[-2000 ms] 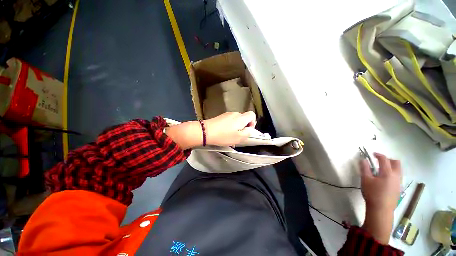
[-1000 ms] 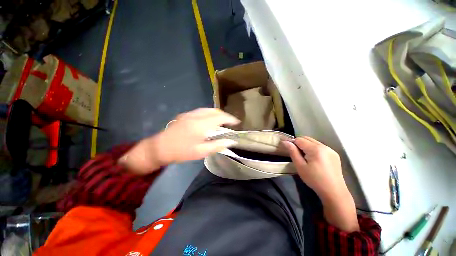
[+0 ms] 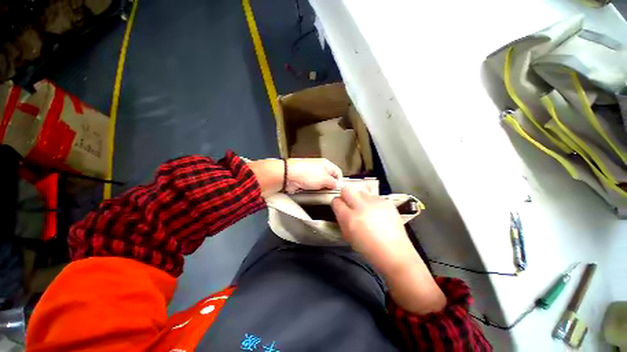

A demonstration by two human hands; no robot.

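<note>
The cream bag [image 3: 302, 225] rests on the dark grey apron with its mouth facing up. My left hand [image 3: 313, 174] grips the far top edge of the bag, fingers closed on it. My right hand [image 3: 368, 216] reaches across the opening, its fingers at the same far edge, close beside my left fingertips. Both sets of fingertips pinch the pale edge band. A small ring with a yellow bit shows at the bag's right end. The inside is dark and partly hidden by my right hand.
Silver thread snips [image 3: 518, 242] with a dark cord, a green-handled tool [image 3: 555, 290] and a brush [image 3: 575, 307] lie on the white table [image 3: 412, 103]. Grey-beige pieces with yellow strips [image 3: 550, 110] lie further back. An open carton [image 3: 313, 103] stands beyond the bag; taped cartons [image 3: 65, 130] stand left.
The snips went from my right hand onto the table. My right hand moved from the bag's right end to the far edge's middle. My left hand closed on that edge.
</note>
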